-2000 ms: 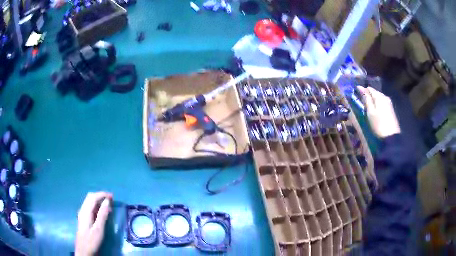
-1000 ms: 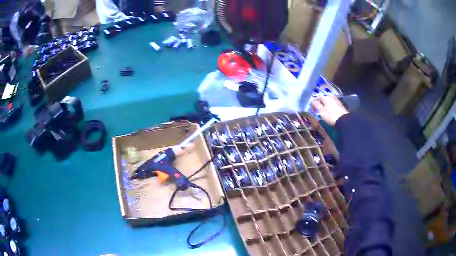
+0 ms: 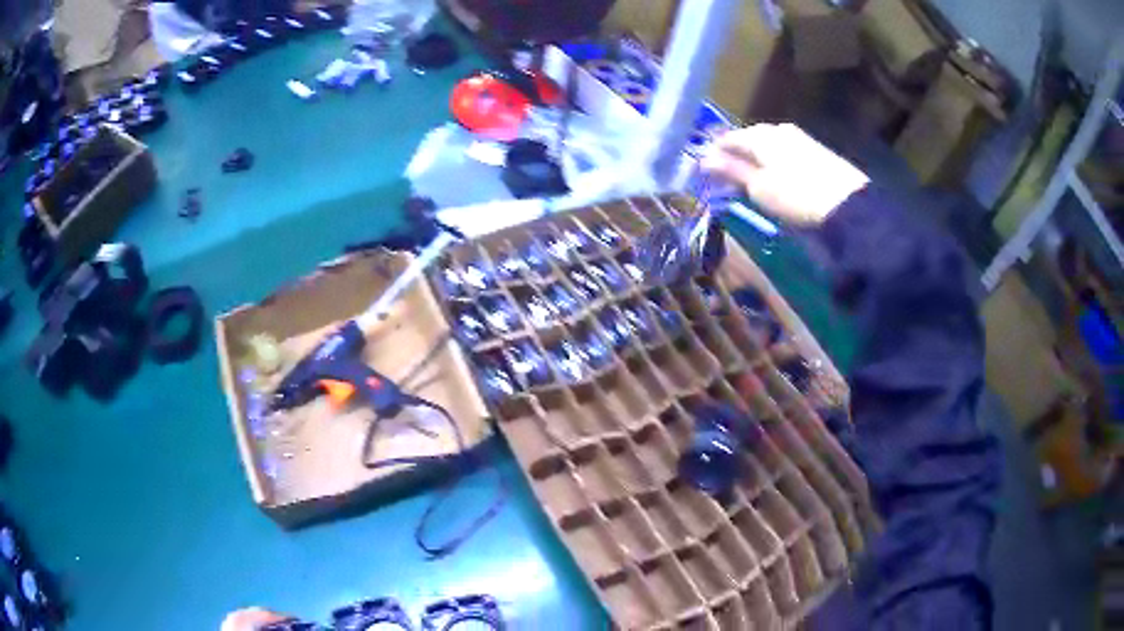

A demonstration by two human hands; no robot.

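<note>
My right hand point(image 3: 783, 170) is above the far right edge of the divided carton point(image 3: 551, 466), fingers pointing left and down. A blurred shiny thing point(image 3: 685, 243) is just below its fingertips; whether the hand grips it cannot be told. Silvery speaker drivers point(image 3: 576, 358) fill the far cells. A dark driver point(image 3: 715, 454) lies on top of the nearer cells. My left hand point(image 3: 256, 619) is mostly cut off by the bottom edge, left of black speaker frames point(image 3: 462, 614), which are also cut off.
The glue gun point(image 3: 339, 370) lies in an open cardboard tray point(image 3: 247, 462) left of the carton, its cord looping over the near side. A pale post point(image 3: 684, 93) stands behind the carton, beside a red round object point(image 3: 489, 106). Black housings point(image 3: 93, 323) are piled at the left.
The view has shifted. My right hand has moved from beyond the carton's right side to its far edge. The dark driver on the nearer cells was absent two seconds ago.
</note>
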